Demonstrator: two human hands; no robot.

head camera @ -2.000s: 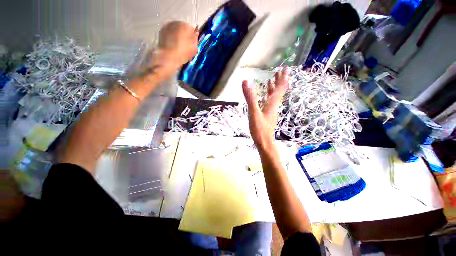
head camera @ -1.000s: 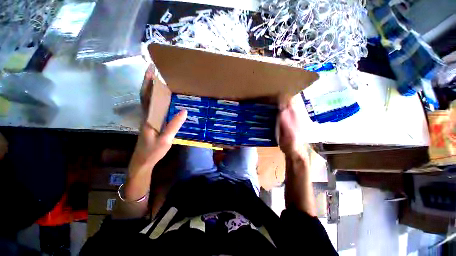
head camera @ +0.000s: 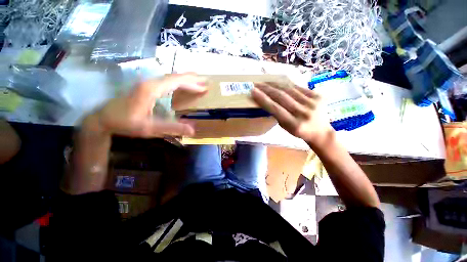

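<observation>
A brown inner carton [head camera: 225, 128] sits at the table's front edge in front of me. Its lid flap is folded most of the way down and bears a white barcode label [head camera: 236, 88]. A dark blue strip of the contents shows in the gap under the flap. My right hand [head camera: 294, 110] lies flat on the flap's right part, fingers extended. My left hand [head camera: 148, 105] is blurred at the carton's left end, thumb and fingers apart; whether it touches the carton is unclear.
Blue-edged retail boxes [head camera: 348, 108] lie to the right. A white cable pile [head camera: 327, 36] and small white pieces [head camera: 220, 36] lie at the back. Clear plastic sleeves [head camera: 125, 30] lie back left. Labelled cartons [head camera: 134, 181] are under the table. Part of a person shows at the left edge.
The carton's flap has swung from upright down over the rows of blue boxes. My right hand has moved from the carton's side onto the flap. My left hand has opened away from the left side.
</observation>
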